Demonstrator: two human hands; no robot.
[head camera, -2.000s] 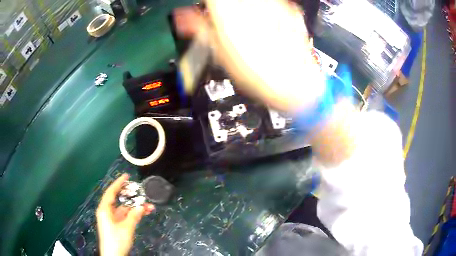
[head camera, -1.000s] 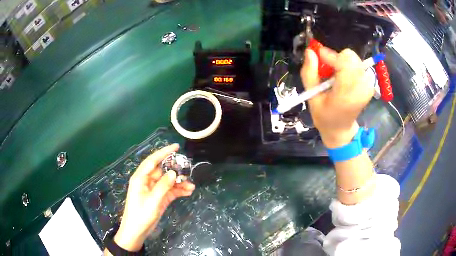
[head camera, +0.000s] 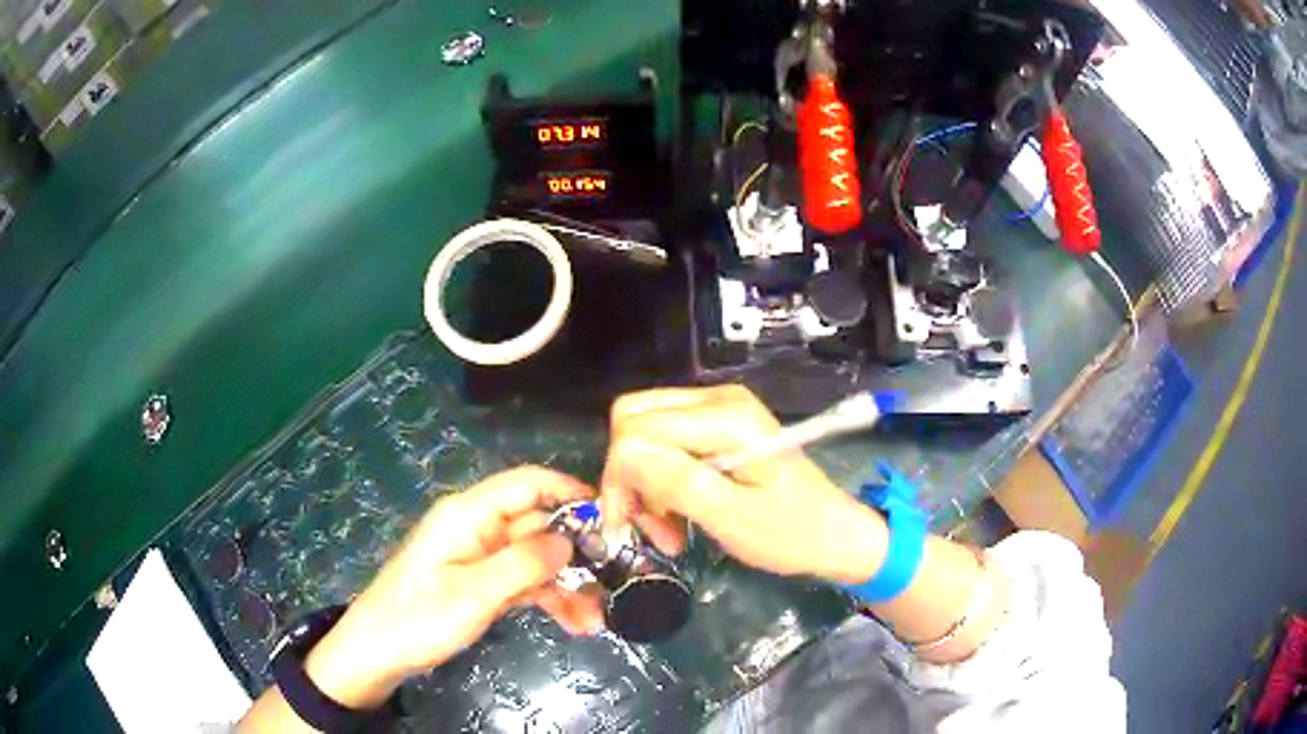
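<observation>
My left hand (head camera: 487, 552) holds a round electronic module (head camera: 585, 548) in its fingers over the clear blister tray (head camera: 344, 473). A dark round disc (head camera: 649, 608) sits beside the module at its lower right. My right hand (head camera: 717, 480) is at the module and holds a white pen with blue ends (head camera: 810, 435). Its fingers touch or nearly touch the module and hide part of it. The black test fixture (head camera: 860, 376) stands behind my hands. Modules with dark discs lie in its left nest (head camera: 781, 308) and right nest (head camera: 939, 308).
Two red clamp handles (head camera: 827, 158) stand over the nests. A panel meter (head camera: 573, 158) with red digits, a tape roll (head camera: 498, 291) and a thin silver tool (head camera: 602, 237) are at the left. White paper (head camera: 165, 653) lies lower left. Loose modules (head camera: 156, 417) lie on the green surface.
My right hand has let go of the left red clamp handle and come down to my left hand with the pen. My left hand and the module have moved right. The nests are now uncovered.
</observation>
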